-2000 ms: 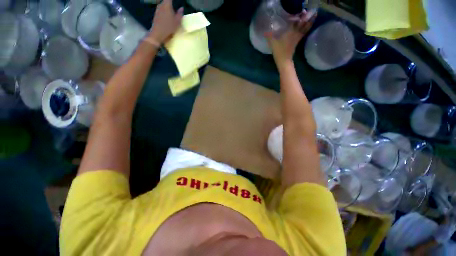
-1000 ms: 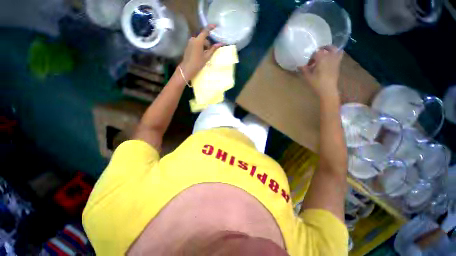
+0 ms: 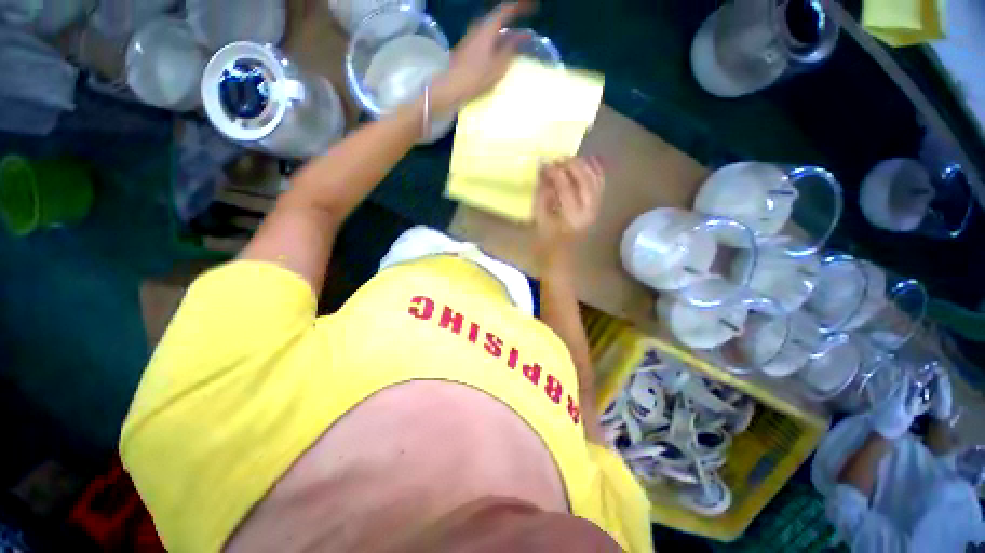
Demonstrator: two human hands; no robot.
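Observation:
A pale yellow label sheet (image 3: 518, 135) is spread above the brown cardboard pad. My left hand (image 3: 486, 52) is at its top left edge, holding it, with some fingers raised. My right hand (image 3: 569, 197) is at its lower right edge, fingers curled and blurred; whether they grip the sheet or a label is unclear. A clear rim (image 3: 537, 45) shows just behind the sheet's top. An open jar unit (image 3: 402, 70) stands left of my left hand. Several jar units (image 3: 672, 248) stand close together right of my right hand.
A lidded unit (image 3: 246, 95) stands at the left. A yellow crate (image 3: 745, 508) of white plastic parts (image 3: 675, 427) is at the lower right. A green bin (image 3: 45, 194) is at far left. More yellow sheets (image 3: 905, 19) lie upper right. Another person's sleeve (image 3: 896, 486) shows lower right.
My right hand has left the jar unit it touched and come to the sheet. The sheet is now spread wider and higher. The view has shifted, showing the crate of white parts.

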